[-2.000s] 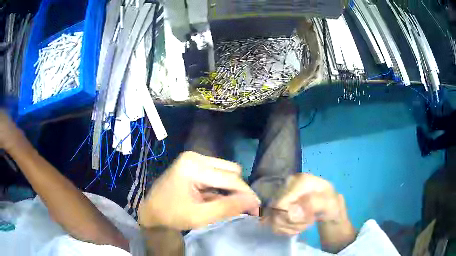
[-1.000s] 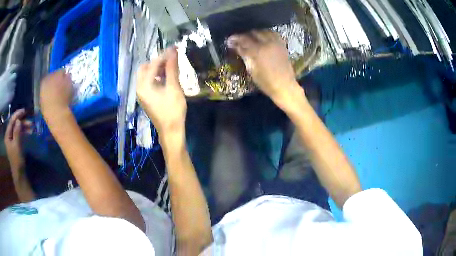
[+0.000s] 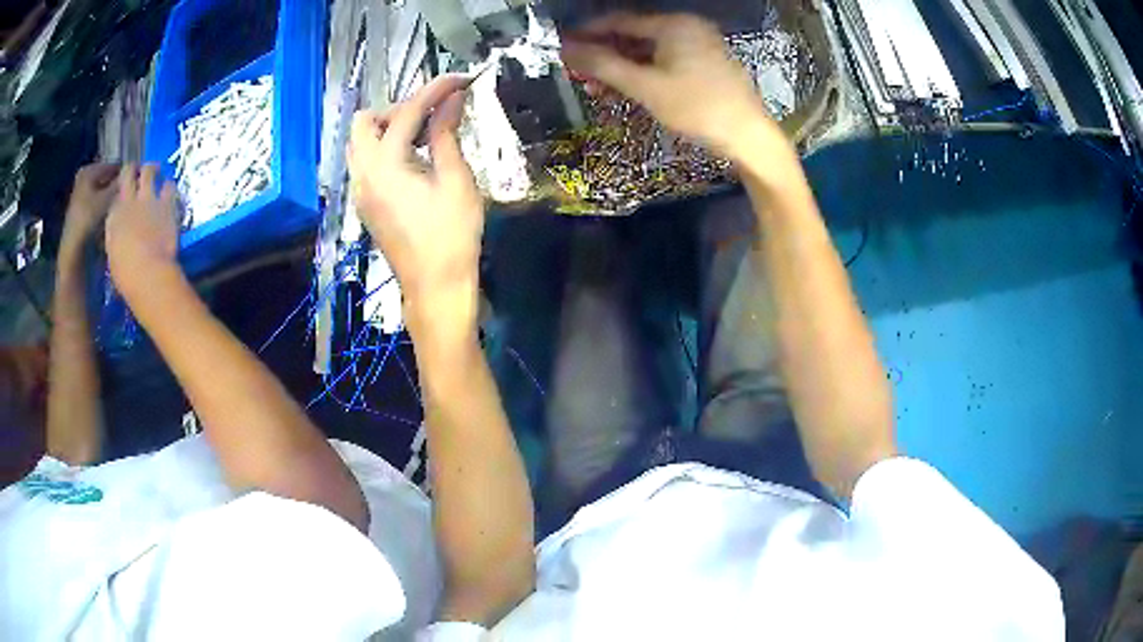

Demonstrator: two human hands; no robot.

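My left hand (image 3: pixel 420 201) is raised at the left of the machine head (image 3: pixel 539 98), thumb and fingers pinched around a thin dark piece, too small to name. My right hand (image 3: pixel 677 82) is at the right of the head, over the scrap offcuts (image 3: pixel 627 157). Its fingertips are blurred at the top, and I cannot tell whether they hold anything. A crumpled white patch (image 3: pixel 499 157) lies between my left hand and the head. The upper part of the machine is cut off by the top edge.
Strip bundles with blue wires (image 3: pixel 382 295) hang over the bench edge at left. More strips (image 3: pixel 896 57) lie at right. A blue bin (image 3: pixel 297 138) holds short white pieces (image 3: pixel 226 151). A neighbour's hands (image 3: pixel 140 220) are beside it. The scrap tray rim (image 3: pixel 821 107) is at right.
From near my lap, both my hands have moved up and forward to the machine head. The view has shifted a little. The neighbour's hands have come together at the left of the blue bin.
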